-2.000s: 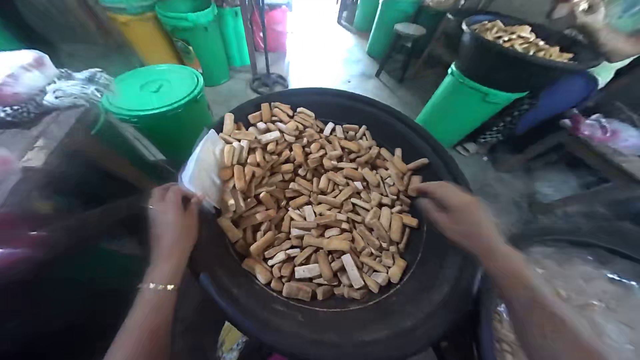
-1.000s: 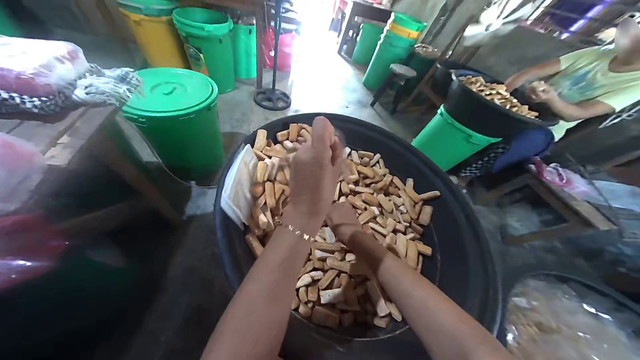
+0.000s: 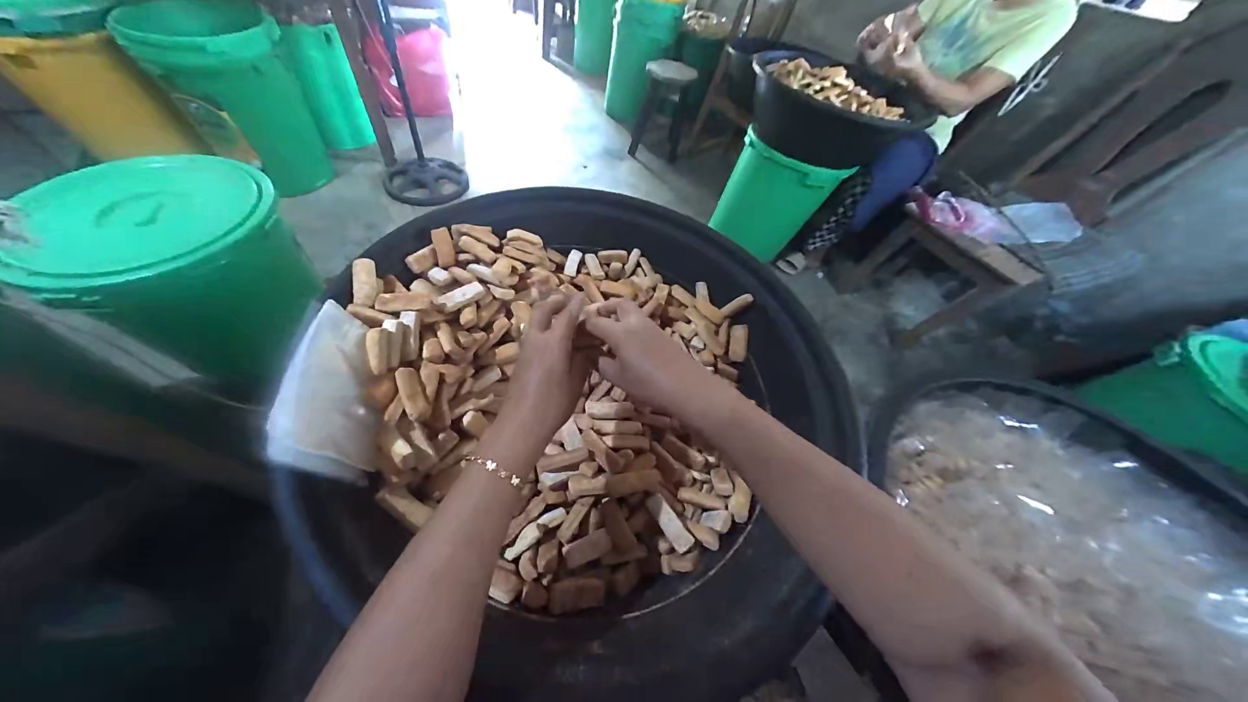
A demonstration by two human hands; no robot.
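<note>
A large round black basin (image 3: 809, 331) holds a heap of brown, stick-shaped baked pieces (image 3: 614, 458), some of them pale. Over the middle of the heap, my left hand (image 3: 556, 351) has its fingers bent, with a bracelet on that wrist. My right hand (image 3: 639, 346) meets it from the right, fingertips close together near the left hand's fingers. Whether either hand grips a piece is hidden by the fingers. A stack of translucent plastic bags (image 3: 327, 400) lies over the basin's left rim, beside the pieces.
A lidded green drum (image 3: 136, 224) stands at left, with open green buckets (image 3: 214, 88) behind. At upper right a person (image 3: 975, 58) works over another black tub (image 3: 829, 122) of pieces. A tub with clear plastic bags (image 3: 1053, 546) is at lower right. A wooden bench (image 3: 951, 244) stands beyond.
Two seconds ago my hands were apart at the basin's two sides; one second ago they were together over the pieces. Now they meet at the fingertips, my right hand beside my left.
</note>
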